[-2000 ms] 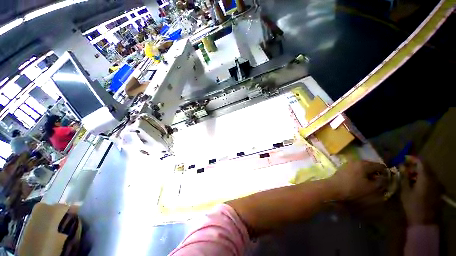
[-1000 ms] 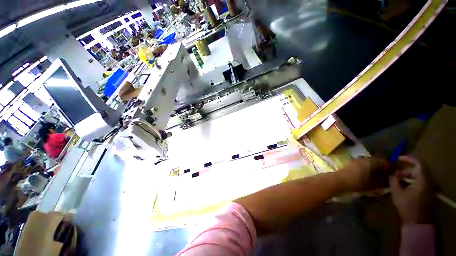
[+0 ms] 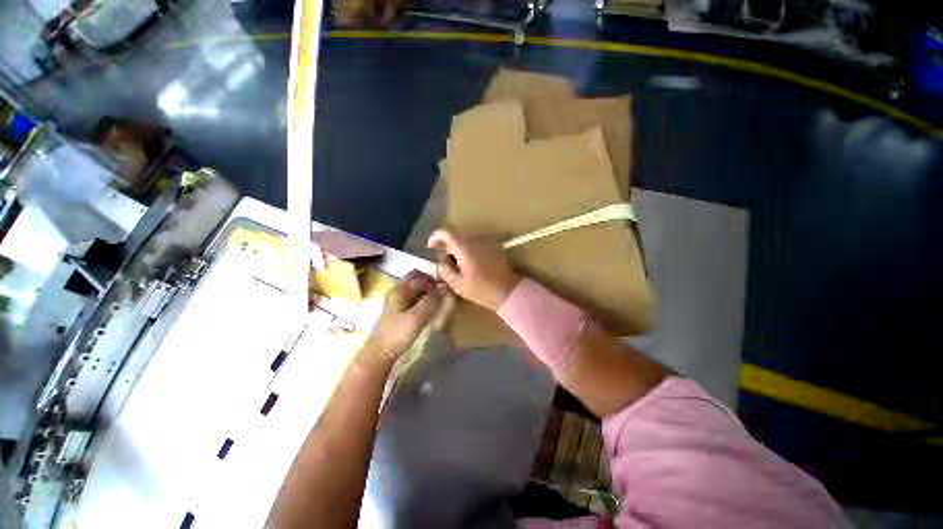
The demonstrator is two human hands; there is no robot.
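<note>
A bundle of brown cut panels [image 3: 548, 176] with stepped edges lies to the right of the sewing template. A cream tie [image 3: 579, 223] crosses it and runs to my right hand [image 3: 470, 271], whose fingers are closed. My left hand [image 3: 405, 310] is pinched shut just left of it, at the template's right end. A pale strip hangs below the hands; what lies between the fingertips is too small to make out. The white template [image 3: 196, 413] shows black marks. The long yellow-and-white strip [image 3: 301, 134] stands up from its right end.
A small yellow pad [image 3: 339, 277] sits at the strip's foot. Grey metal machine rails [image 3: 103, 331] run along the left. A grey stand surface [image 3: 703, 269] lies under the bundle. Dark floor with a yellow line [image 3: 827, 398] lies beyond. Wooden slats show at the bottom.
The view has swung right and down, bringing the panel bundle and its tie into full view. The screen and sewing head have left the picture. The hands remain close together.
</note>
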